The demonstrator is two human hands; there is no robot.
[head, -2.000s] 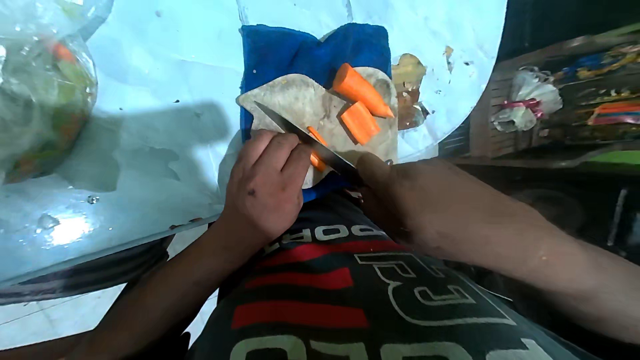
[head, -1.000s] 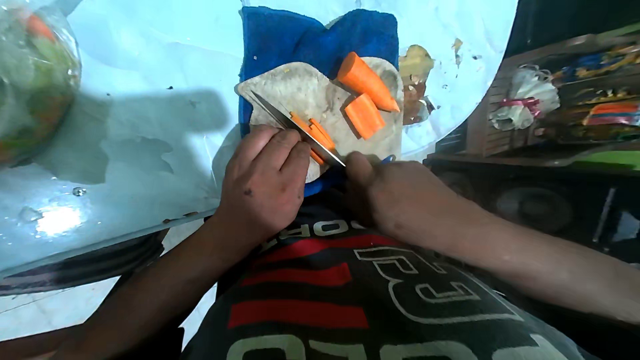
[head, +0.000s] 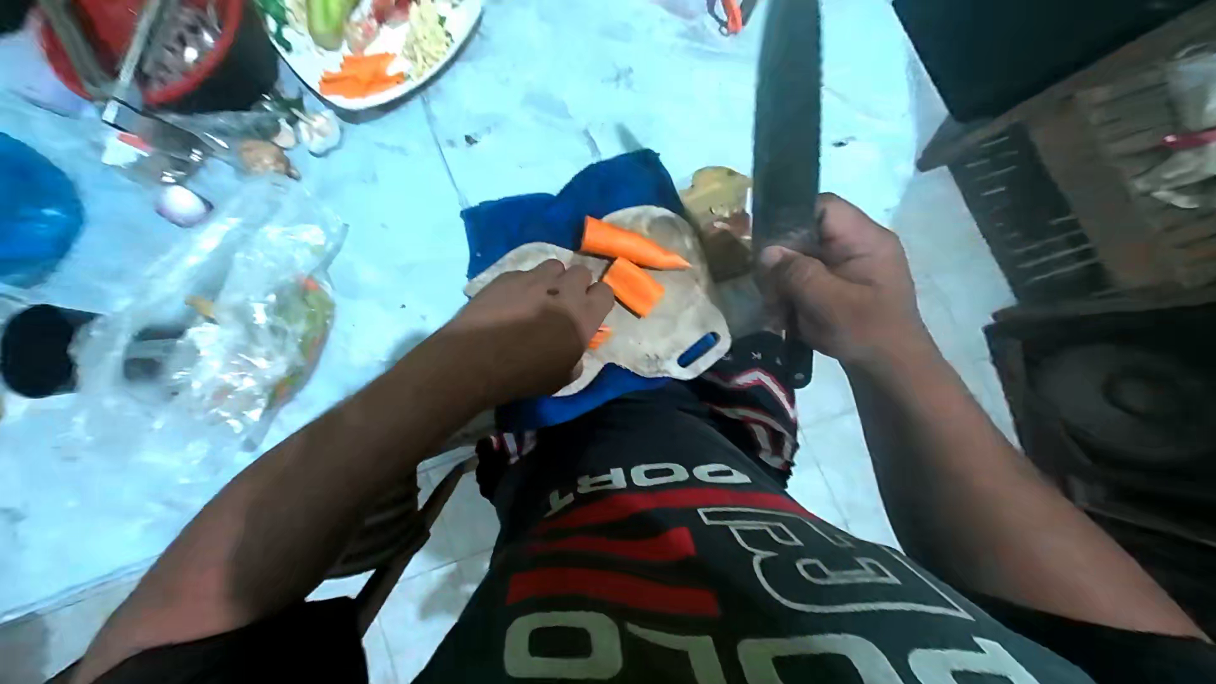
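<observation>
My right hand [head: 845, 275] grips a large kitchen knife [head: 787, 123] by its handle, blade pointing up and away, right of the cutting board [head: 665, 337]. The worn board lies on a folded blue cloth [head: 608, 190] at the table's near edge. A tapered carrot piece [head: 627, 244] and a shorter cut carrot chunk [head: 634, 287] rest on it, close together. My left hand [head: 546, 313] is over the board's left part, fingers bent down. A bit of orange carrot [head: 599, 336] shows beside its fingers; whether the fingers hold any carrot is hidden.
At the upper left are a plate [head: 437, 71] with sliced vegetables and a red-rimmed container [head: 204, 81]. A clear plastic bag [head: 218, 332] with scraps and a purple onion [head: 182, 205] lie left. Peelings [head: 717, 214] lie beside the cloth; a dark speaker-like box [head: 1121, 399] stands right.
The knife has been lifted off the carrot strips and board and is now upright to the right in my right hand. The view has shifted, showing more of the table's left and far side.
</observation>
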